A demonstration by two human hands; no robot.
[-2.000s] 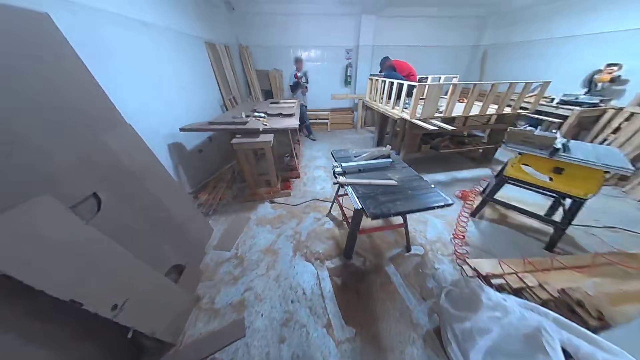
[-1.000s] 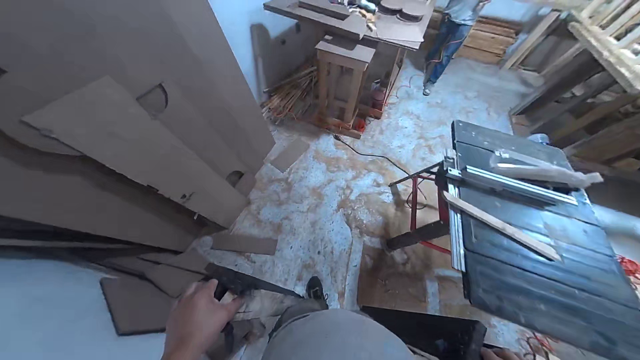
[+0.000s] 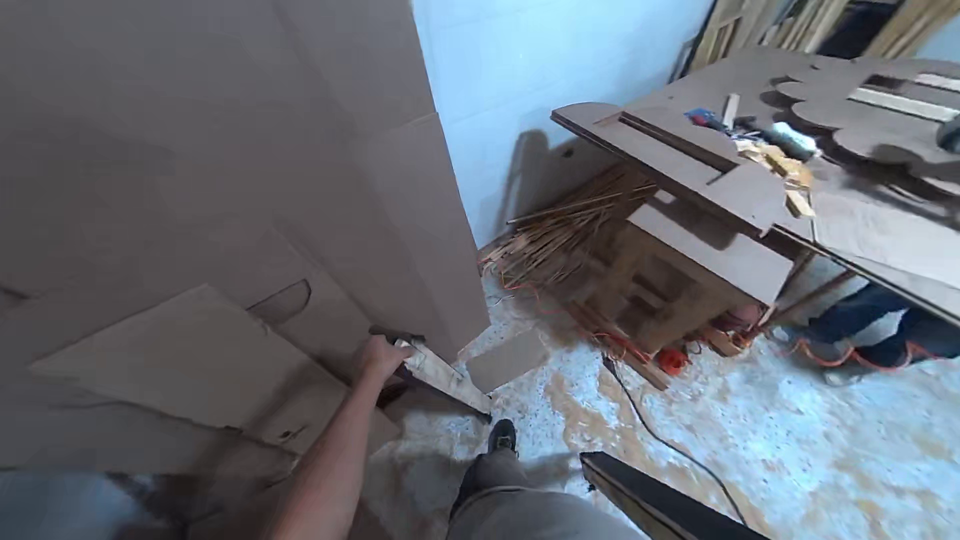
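Observation:
My left hand (image 3: pixel 384 358) is closed on the end of a long narrow board (image 3: pixel 442 379), which slants down toward my shoe. Large brown sheet panels (image 3: pixel 352 172) stand just beyond and left of that hand. A smaller cut sheet (image 3: pixel 195 360) with an angled edge leans against them. At the bottom, right of my leg, a dark-faced board (image 3: pixel 660 502) juts into view; my right hand is out of the picture, so whether it holds this board cannot be seen.
A worktable (image 3: pixel 862 217) with curved cut panels, a brush and wood scraps stands at the right. Beneath it are a wooden box stand (image 3: pixel 675 277), an orange hose and a person's legs (image 3: pixel 870 322). Thin wood strips (image 3: pixel 555 232) lie by the wall. A black cable (image 3: pixel 660 435) crosses the floor.
The view has swung left, toward the leaning panels and the wall. The black worktable with the metal fence, seen earlier, is out of view. My left arm now reaches farther forward beside the panels.

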